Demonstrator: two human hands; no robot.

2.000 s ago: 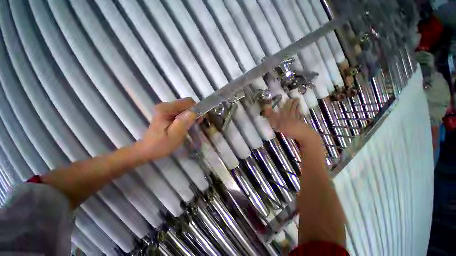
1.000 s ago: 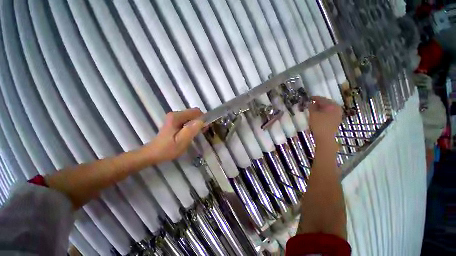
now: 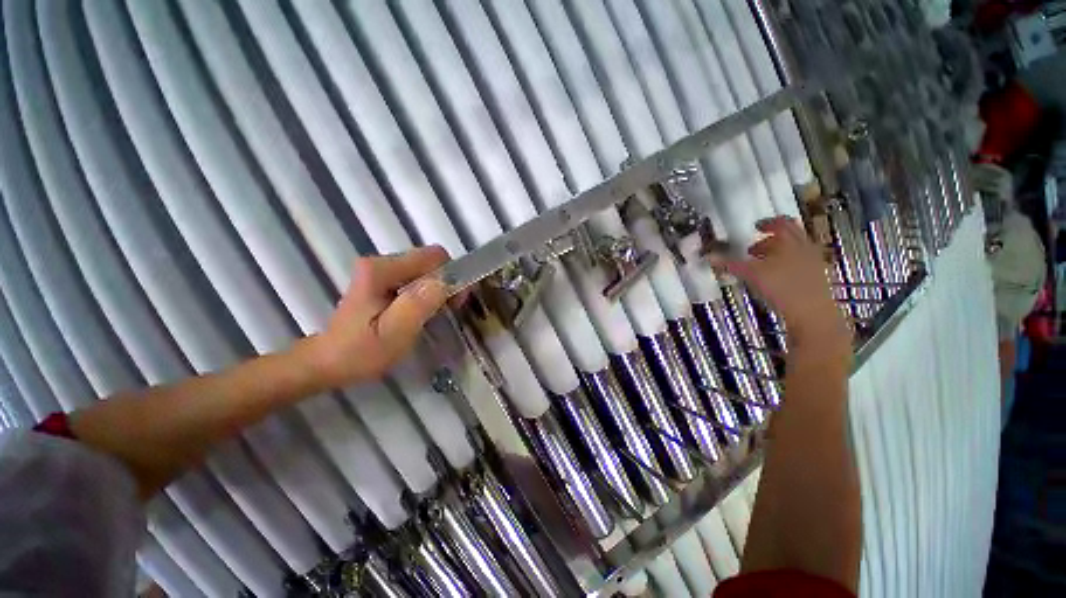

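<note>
My left hand (image 3: 392,306) grips the near left corner of the flat grey rim of a wire tray (image 3: 585,203). My right hand (image 3: 786,271) is over the tray's right part, fingers spread; a small dark piece shows at its fingertips, too blurred to tell whether it is held. Small chrome fittings (image 3: 625,271) lie in the tray along the upper rim, with more (image 3: 682,220) just left of my right hand. Thin crossing wires of the tray show over polished metal tubes (image 3: 655,386).
White-sleeved tubes (image 3: 292,175) fill the left and top. Shiny tube ends with dark joints (image 3: 450,514) lie at the bottom. Brownish pieces and blurred metal parts (image 3: 871,70) are at the upper right. More white sleeves (image 3: 935,409) lie at the right. A person in pale clothing (image 3: 1015,251) is at the right edge.
My right hand has moved right from the middle fittings, and its fingers have spread since a second ago. My left hand stays on the rim. The tray has shifted slightly in view.
</note>
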